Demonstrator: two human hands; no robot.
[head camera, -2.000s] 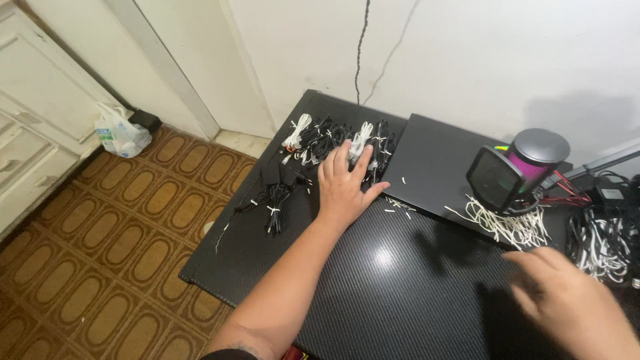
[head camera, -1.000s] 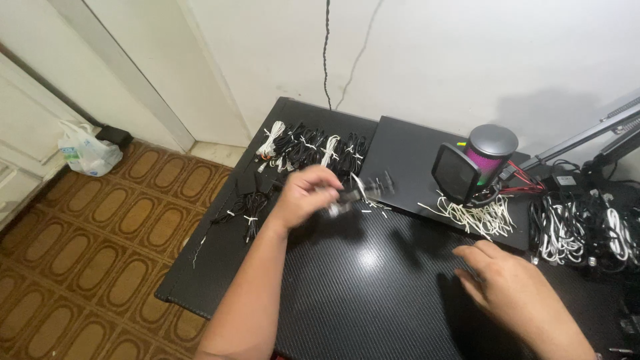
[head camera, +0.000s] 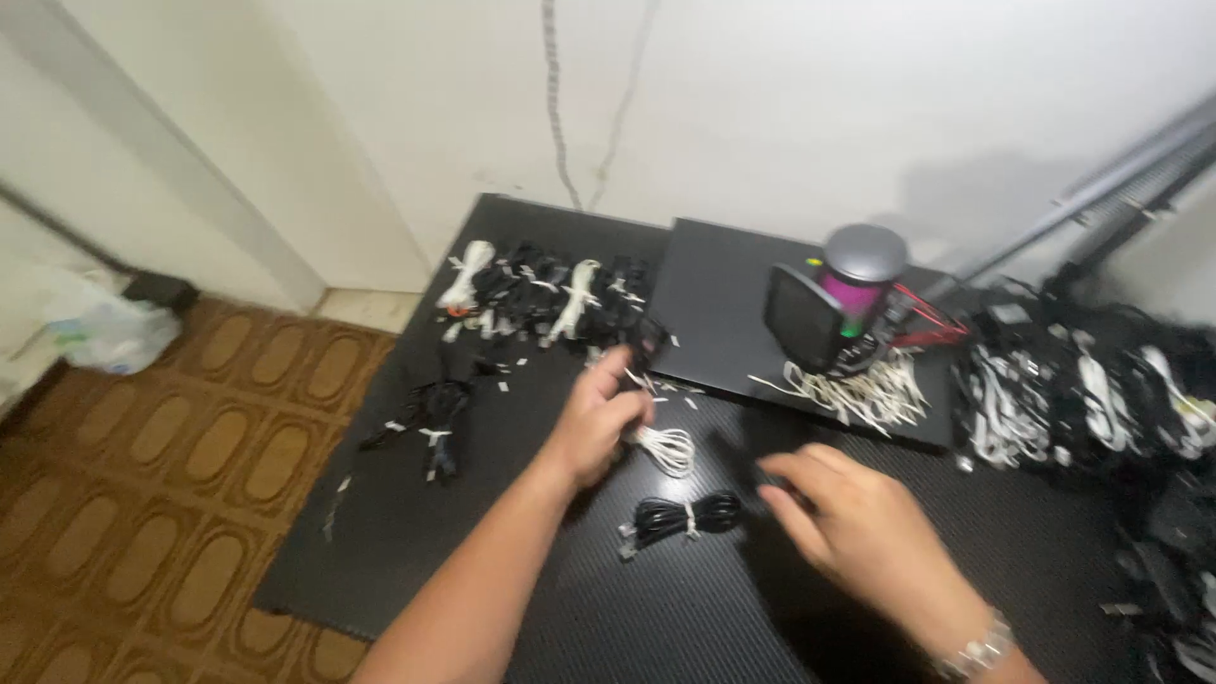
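Note:
My left hand (head camera: 603, 418) is at a small coiled white cable (head camera: 668, 450), whose upper end lies beneath the fingers; the blur hides whether they grip it. Just below lies a coiled black cable (head camera: 686, 515), tied at its middle with a white tie and showing clear plugs at its left end. My right hand (head camera: 836, 494) hovers right of the black coil, fingers apart, holding nothing. Tied black and white cable bundles (head camera: 575, 299) lie in a row near the far edge. Another tied black bundle (head camera: 439, 408) sits to their left and nearer.
A black flat panel (head camera: 717, 285) carries a pile of white ties (head camera: 869, 389), a dark rectangular device (head camera: 803, 318) and a grey-topped purple cylinder (head camera: 863, 275). More cables (head camera: 1007, 404) are heaped at the right. Small white scraps (head camera: 503, 387) dot the black table (head camera: 380, 570).
My left hand has come away from the far row of bundles. The tied black coil now lies on the table near me, where bare table showed before.

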